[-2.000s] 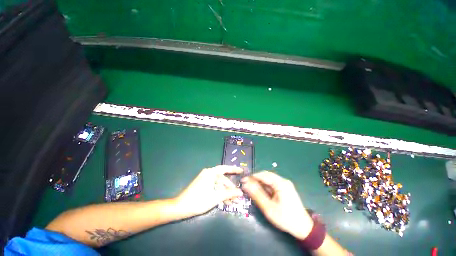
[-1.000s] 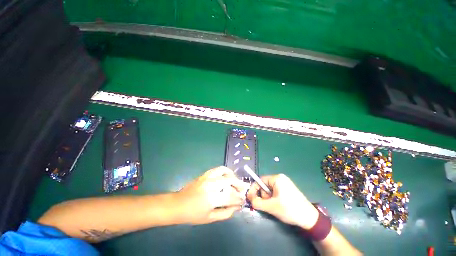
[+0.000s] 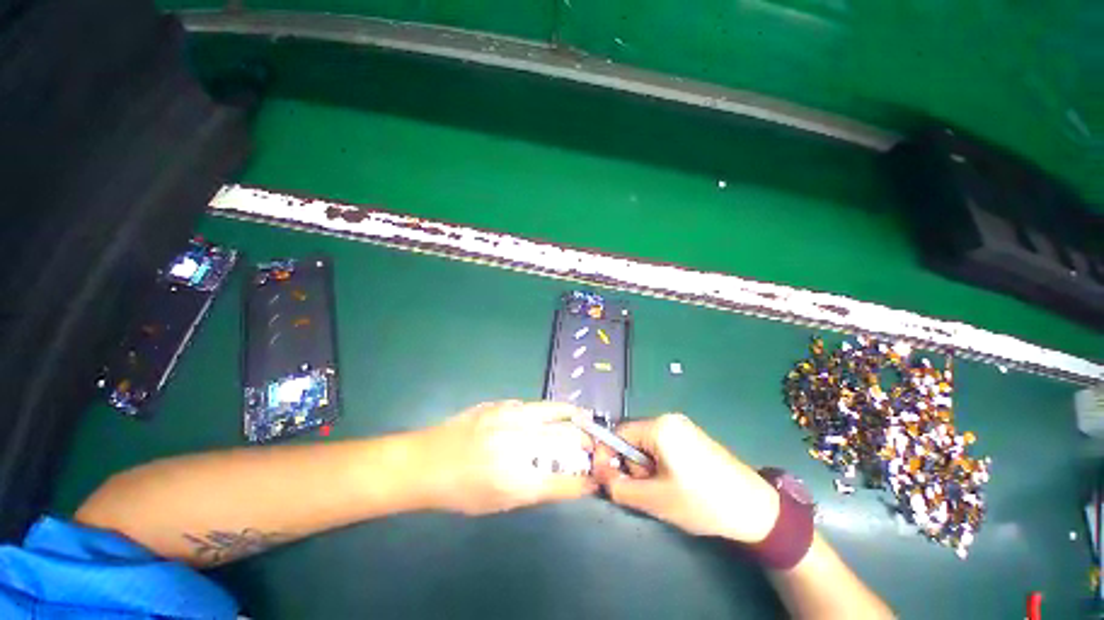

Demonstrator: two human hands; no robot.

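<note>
A black phone housing (image 3: 591, 351) with orange and pale marks lies upright on the green mat in front of me. My left hand (image 3: 515, 458) lies over its lower left end, fingers bent at the housing; what the fingertips touch is hidden. My right hand (image 3: 678, 472), with a dark red wristband, is at the lower right of the housing and holds tweezers (image 3: 615, 443), a thin grey stick pointing up and left to my left fingers. The housing's lower end is covered by both hands.
Two more phone housings (image 3: 288, 345) (image 3: 170, 327) lie at left by black foam trays (image 3: 109, 158). A heap of small parts (image 3: 896, 430) lies at right. A white strip (image 3: 509, 252) borders the belt, which bears a black tray (image 3: 1011, 224). A red-handled tool (image 3: 1034, 606) shows lower right.
The view has shifted, so the bench things sit higher in the picture. The tweezers, hard to see at first, now lie lower against my left fingers, and both hands remain at the housing's lower end.
</note>
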